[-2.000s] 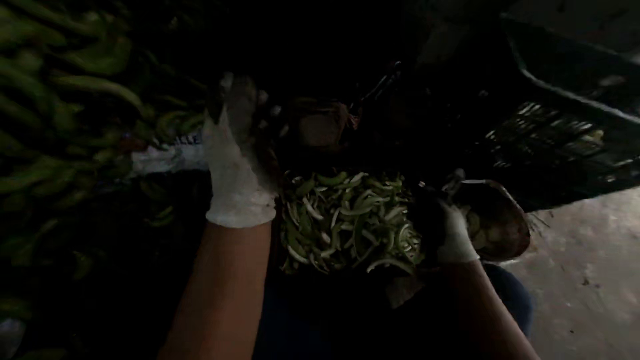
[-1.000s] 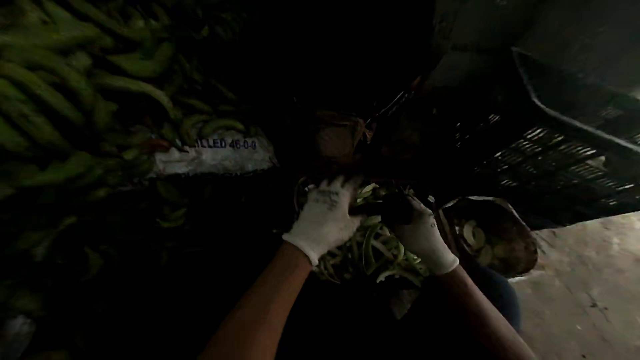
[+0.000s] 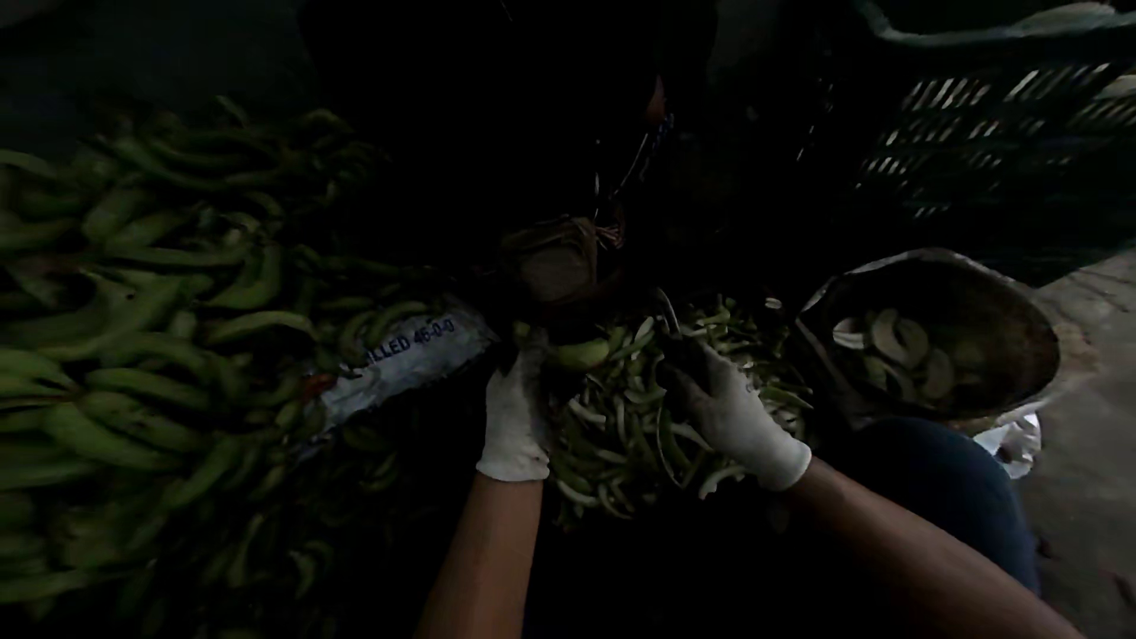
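My left hand [image 3: 517, 404], in a white glove with a dark palm side, is closed around one end of a green banana or plantain [image 3: 579, 355]. To its right, my right hand [image 3: 719, 395], gloved alike, grips a small tool with a curved metal blade [image 3: 666, 311]; its handle is hidden by the dark fingers. Beneath and between both hands lies a heap of green peel strips [image 3: 621, 435], pale on their inner side. The fruit's tip points toward the right hand, and a gap shows between them.
Many green bananas or plantains [image 3: 151, 382] are piled at left, beside a printed white sack [image 3: 408, 355]. At right stands an open container [image 3: 1003, 355] with pale peeled pieces [image 3: 901, 346] inside. A dark slatted plastic crate [image 3: 976, 133] is behind it. My knee [image 3: 950, 488] is at lower right.
My left hand was over the peel heap a second ago and is now at its left side with a green fruit. My hands have moved apart. The view has shifted.
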